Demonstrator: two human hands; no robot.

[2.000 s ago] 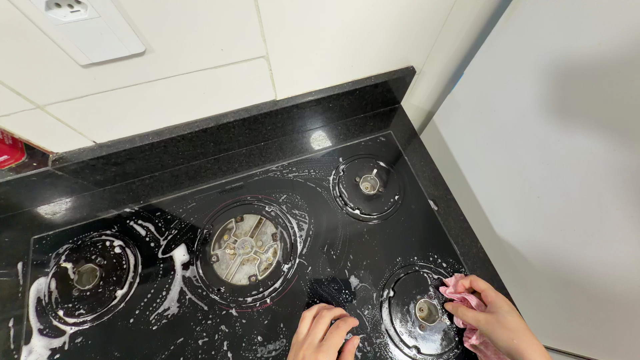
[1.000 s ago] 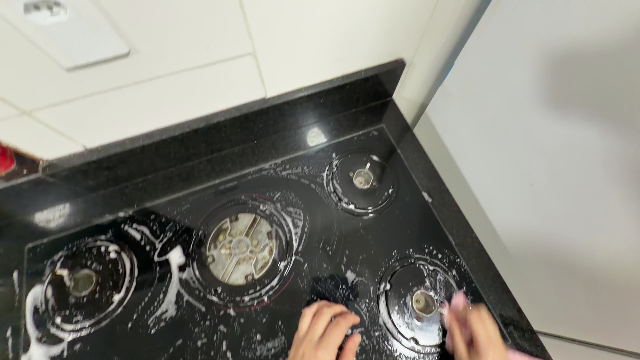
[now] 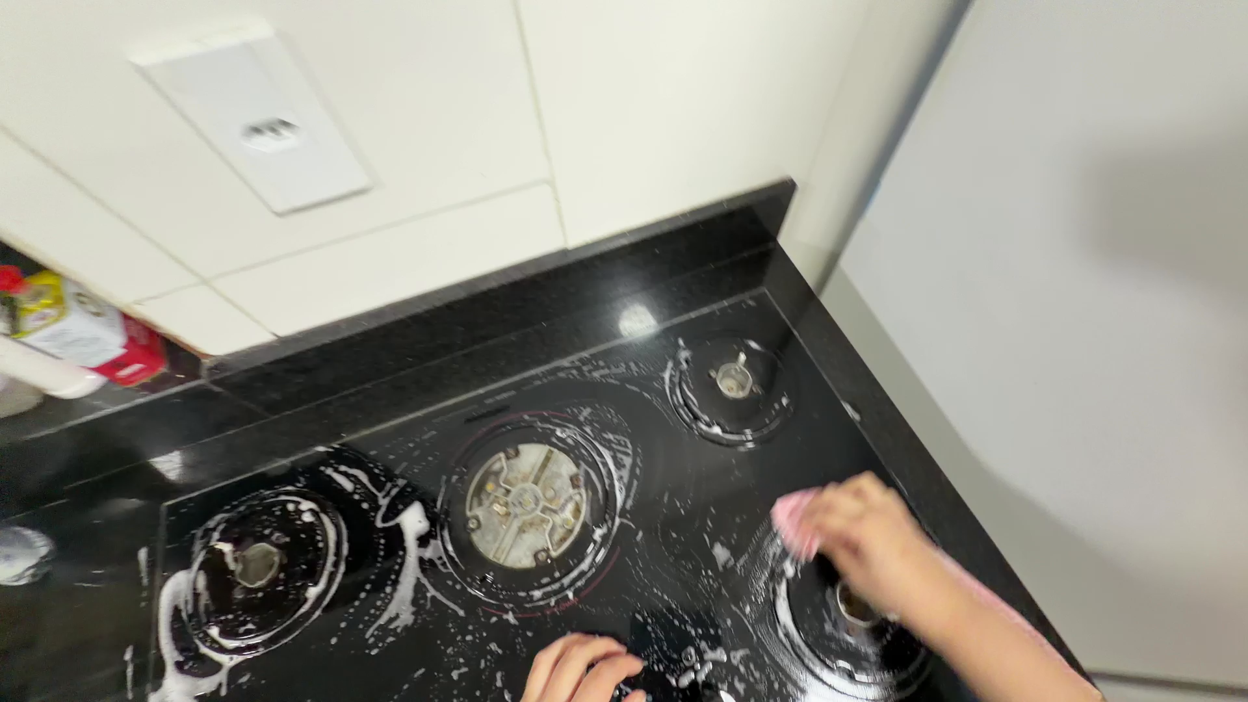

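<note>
A black glass gas cooktop, streaked with soapy foam, has its burner grates off. My right hand is shut on a pink cloth, at the upper edge of the lower right burner, and partly covers it. Motion blurs the hand and cloth. My left hand, fingers curled, is at the bottom edge, below the large central burner; whether it holds anything is hidden. The small upper right burner and the left burner have wet rings around them, the left one with thick foam beside it.
Behind the cooktop runs a black stone backsplash below white wall tiles with a power outlet. A red and white package stands at the far left. A pale smooth panel rises along the right side.
My right hand with the pink cloth has moved from the right side of the lower right burner to its upper edge. My left hand has stayed near the same spot. The view has shifted.
</note>
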